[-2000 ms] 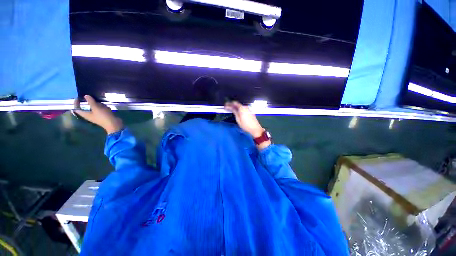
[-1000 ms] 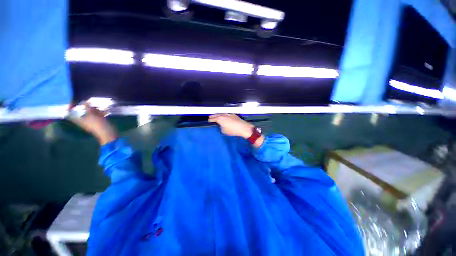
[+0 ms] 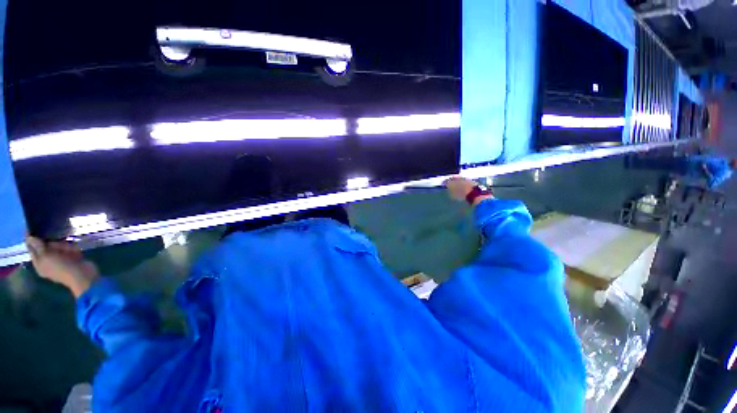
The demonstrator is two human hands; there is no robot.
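A large glossy black panel (image 3: 307, 165) lies on the blue-covered line and reflects ceiling lights. A white suction lifter (image 3: 250, 40) with two dark round cups rests on it. My left hand (image 3: 58, 262) is at the panel's near left corner, fingertips on the edge. My right hand (image 3: 462, 188), with a dark red wristband, is at the near right corner. A thin dark line, too small to name, shows beside it. Whether either hand grips the edge is hard to tell.
A metal rail (image 3: 218, 216) runs along the line's near edge. A second black panel (image 3: 583, 81) lies farther right, before bare rollers (image 3: 651, 81). A white box-like stack (image 3: 598, 246) and shiny clear film (image 3: 610, 331) are at the lower right. A person in blue (image 3: 713, 171) is far right.
The view has turned to the right. My right hand has moved right along the near edge, from about its middle to the panel's right corner. My left hand stays near the left corner.
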